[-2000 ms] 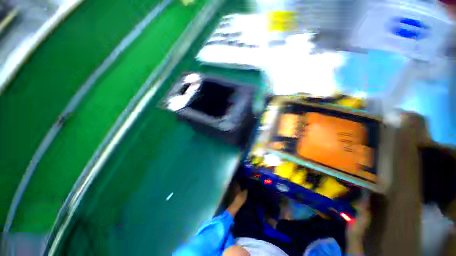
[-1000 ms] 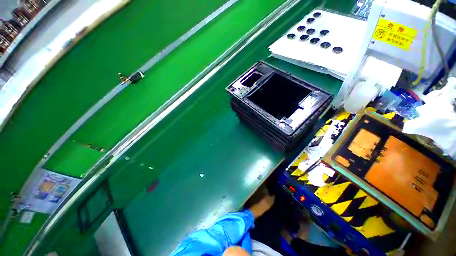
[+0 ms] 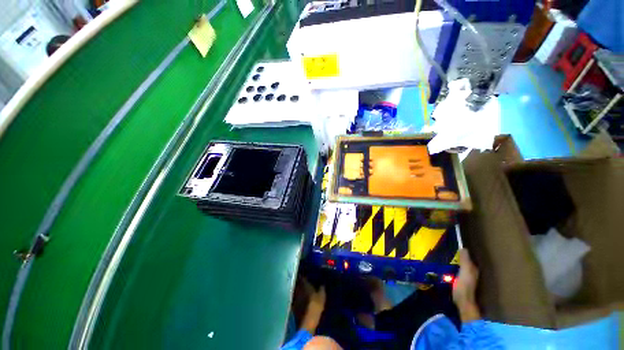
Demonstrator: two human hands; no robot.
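The orange fixture plate (image 3: 397,171) with its dark recess and thin tan rim lies over the hazard-striped machine bed (image 3: 383,232). I cannot tell whether a black frame sits in the recess. My right hand (image 3: 466,279) is at the right end of the blue front panel (image 3: 404,271), beside a red-lit button; its fingers are partly hidden. My left hand (image 3: 314,301) is below the panel's left end, small and dark, its fingers unclear. A thick stack of black frames (image 3: 250,179) stands on the green bench, left of the machine.
A white perforated tray (image 3: 270,96) lies behind the stack. The machine head (image 3: 482,55) has white cloth (image 3: 467,116) around its tip, above the plate's back right corner. An open cardboard box (image 3: 492,225) stands close on the right. The green conveyor (image 3: 89,130) runs along the left.
The view has swung right and steadied since the earlier frames, bringing the machine head and cardboard box into clear sight. The fixture plate now sits farther back on the striped bed, near the cloth-wrapped head.
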